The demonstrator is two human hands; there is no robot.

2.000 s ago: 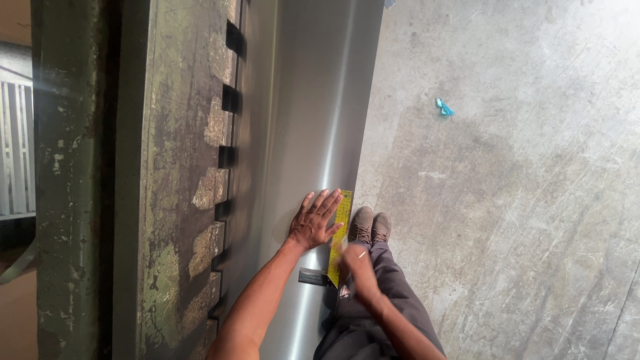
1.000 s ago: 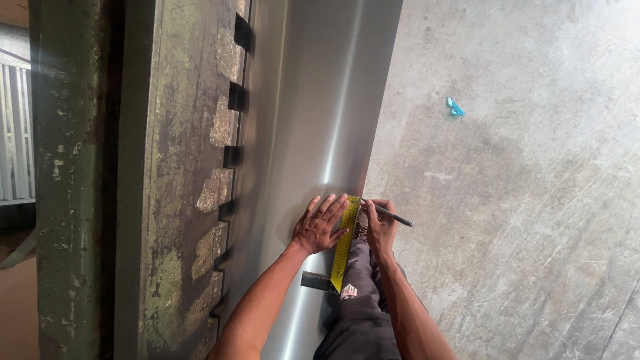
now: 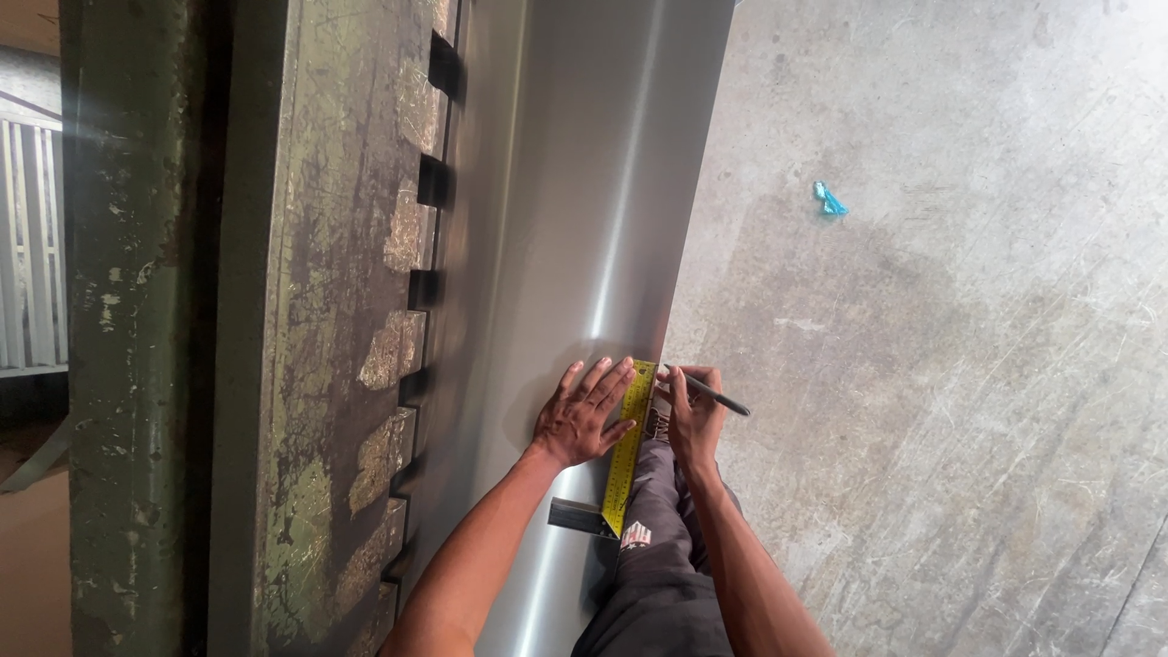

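Observation:
My left hand point(image 3: 584, 415) lies with spread fingers on a shiny metal sheet point(image 3: 584, 228), its fingertips and thumb on the yellow blade of a try square point(image 3: 623, 470). The blade runs along the sheet's right edge, and the square's black stock point(image 3: 579, 516) points left at its lower end. Just right of the blade's top end, my right hand point(image 3: 695, 415) grips a dark pen-like marker point(image 3: 716, 392), its tip close to the sheet's edge.
A worn green machine beam point(image 3: 338, 274) with a notched edge runs along the sheet's left side. On the right is a scratched concrete floor point(image 3: 912, 383) with a crumpled blue scrap point(image 3: 829, 200). My legs and a shoe show below the right hand.
Two seconds ago my right hand was lower, near the square's lower half; it moved up to the blade's top end by one second ago. The left hand stays on the square.

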